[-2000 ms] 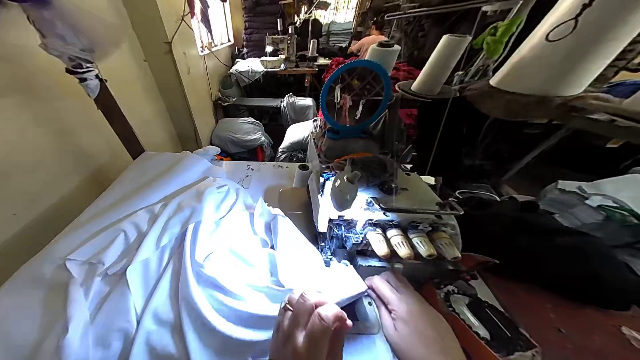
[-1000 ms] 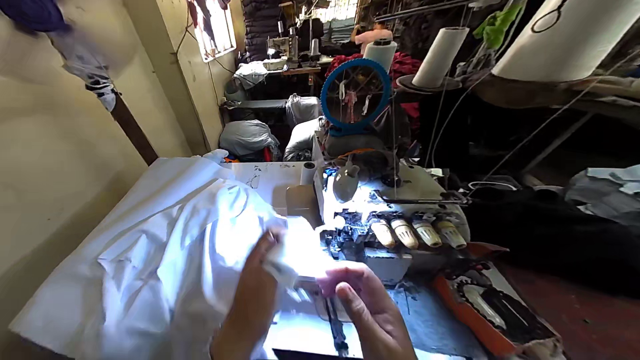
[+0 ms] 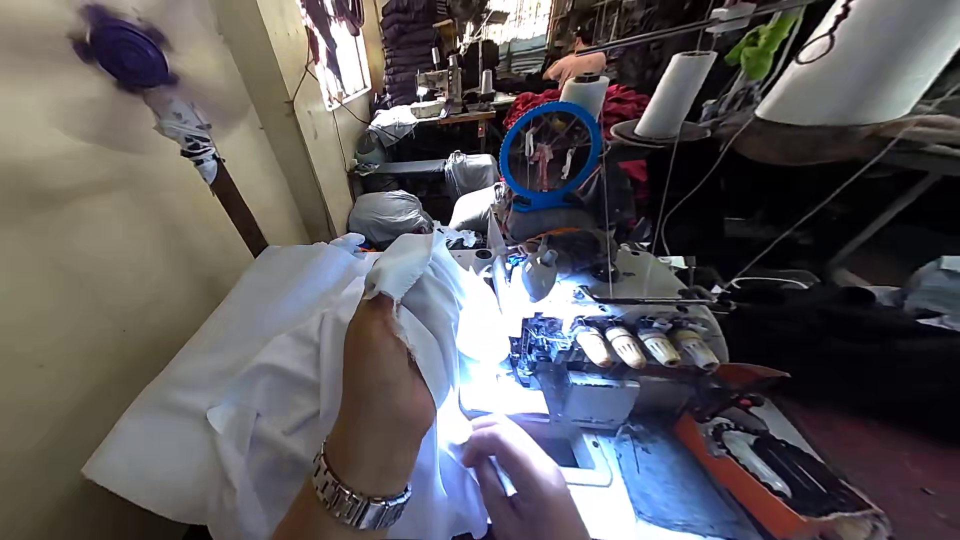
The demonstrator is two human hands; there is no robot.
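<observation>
White fabric point(image 3: 292, 360) is spread over the left of the worktable and runs up between my hands. My left hand point(image 3: 386, 367), with a metal-band watch on its wrist, is raised and holds up an edge of the fabric; its fingertips are hidden behind the cloth. Lower and to the right, my right hand point(image 3: 517, 472) pinches the fabric near the table, its fingers bent. Just beyond my right hand stands an overlock sewing machine point(image 3: 600, 397) with several pale tension dials point(image 3: 626, 346) and a bright light on its needle area.
An orange box point(image 3: 750, 487) of tools lies right of the machine. Thread cones point(image 3: 675, 94) and a blue ring-shaped frame point(image 3: 504, 154) stand behind. A purple fan point(image 3: 129, 54) is at the left wall. Another person point(image 3: 577, 66) is in the background, past grey bundles point(image 3: 390, 214).
My left hand has risen, lifting the fabric away from the table. My right hand was at the machine's front edge two seconds ago and now pinches the cloth lower down.
</observation>
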